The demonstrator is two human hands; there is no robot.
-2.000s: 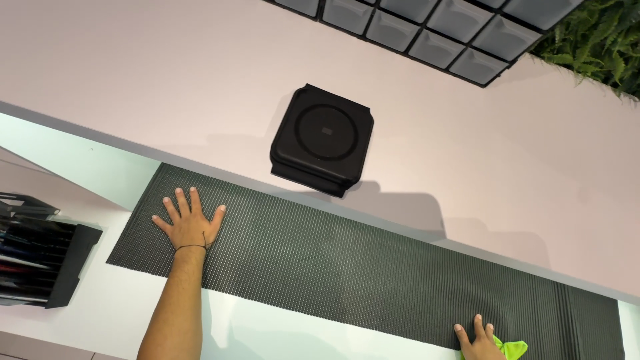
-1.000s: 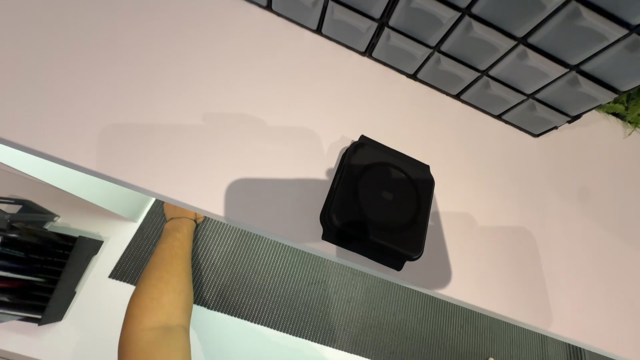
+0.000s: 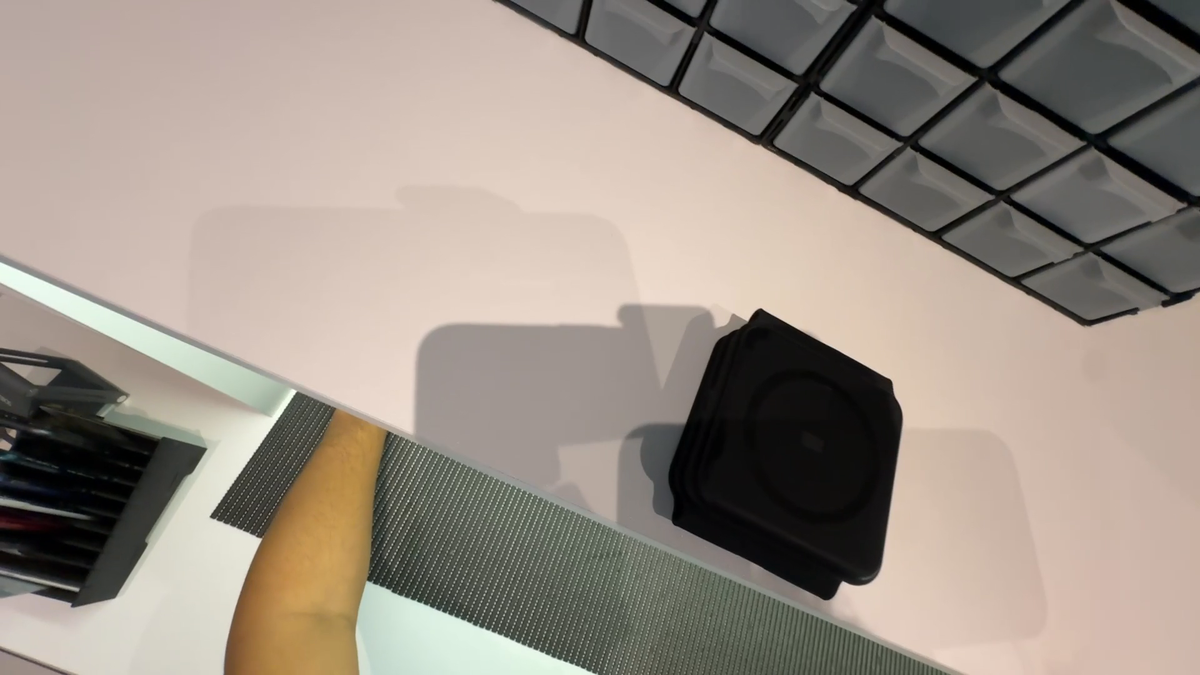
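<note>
My left forearm reaches up over a dark ribbed mat (image 3: 506, 525) at the lower left, and its far end passes beneath the edge of a pale upper shelf (image 3: 394, 112). That edge hides my left hand. My right hand is out of the picture. On the pale shelf, right of centre, rests a black square device (image 3: 806, 450) with rounded corners and a ring marked on its top.
A rack of grey drawers (image 3: 928, 187) in black frames fills the upper right. At the lower left, a black slotted holder (image 3: 141, 525) with thin dark items stands on the white lower surface (image 3: 178, 600).
My left hand, earlier spread on the mat, has gone under the shelf edge. My right hand, earlier by a bright green cloth, has left the picture. The view has shifted strongly.
</note>
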